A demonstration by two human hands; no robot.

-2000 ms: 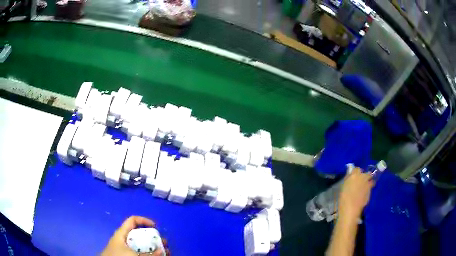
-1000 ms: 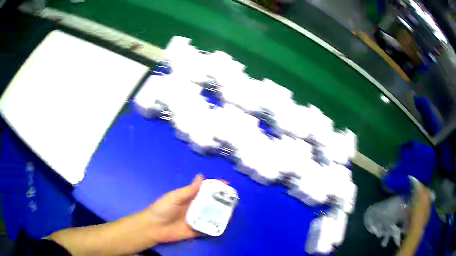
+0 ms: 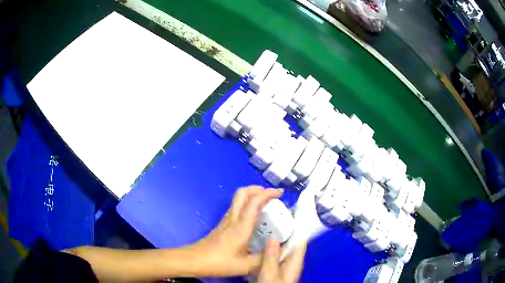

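A white plug adapter point(image 3: 272, 221) is held over the blue mat point(image 3: 183, 177), with socket slots faintly visible on its face. My left hand point(image 3: 235, 232) is closed around it from the left. My right hand point(image 3: 281, 265), cut off by the bottom edge, holds a limp white cloth point(image 3: 305, 218) against the adapter's right side. The cloth is blurred. Many white adapters point(image 3: 285, 163) stand on edge in two slanting rows behind and right of my hands. Another adapter point(image 3: 385, 271) stands at the bottom right, near the end of the rows.
A large white sheet point(image 3: 124, 94) lies left of the mat. The green conveyor belt point(image 3: 332, 72) runs behind the rows. A clear bottle point(image 3: 443, 268) lies at the bottom right beside a crumpled blue cloth point(image 3: 469, 224). A filled clear bag point(image 3: 365, 14) is beyond the belt.
The view has turned left. My right hand has come from the bottles to the adapter, now with the white cloth. My left hand still holds the adapter.
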